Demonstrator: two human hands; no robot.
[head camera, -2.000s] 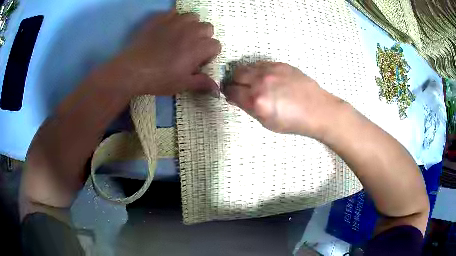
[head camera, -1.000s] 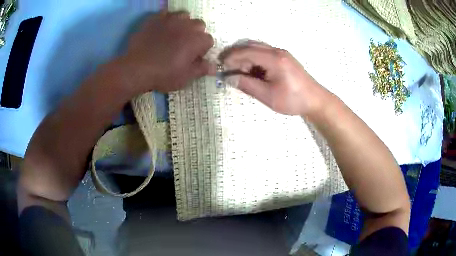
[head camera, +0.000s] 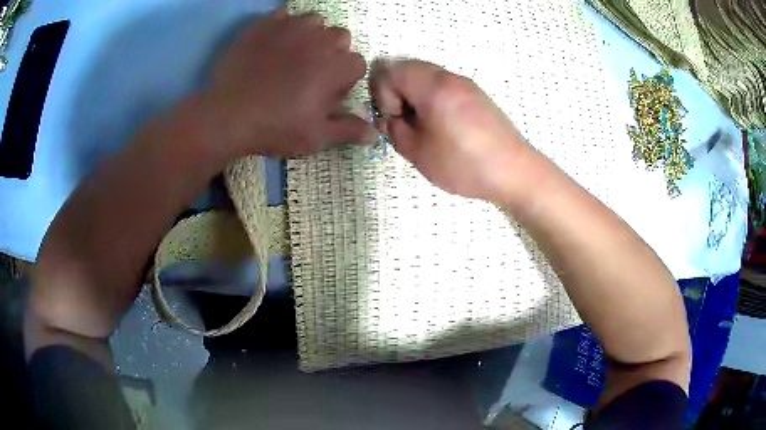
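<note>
The cream straw bag panel (head camera: 453, 260) lies flat in front of me, its lower edge over my lap. My left hand (head camera: 294, 88) rests at the panel's left part, fingers bent, thumb pointing right. My right hand (head camera: 445, 122) is beside it with curled fingers, holding a small dark thing that is mostly hidden. A small bluish ornament (head camera: 380, 141) shows on the weave between the fingertips. The beige strap (head camera: 252, 252) loops off the panel's left edge.
A heap of gold-and-turquoise hardware (head camera: 658, 126) lies at the right, near a clear plastic bag (head camera: 721, 201). Stacked straw bags (head camera: 714, 50) are at the upper right. A black phone (head camera: 32, 101) lies at the far left. A blue printed bag (head camera: 579, 361) is at the lower right.
The right hand first moved up and turned to show a dark thing in its grip, then curled inward. The left hand stays near the same spot. The panel has shifted slightly.
</note>
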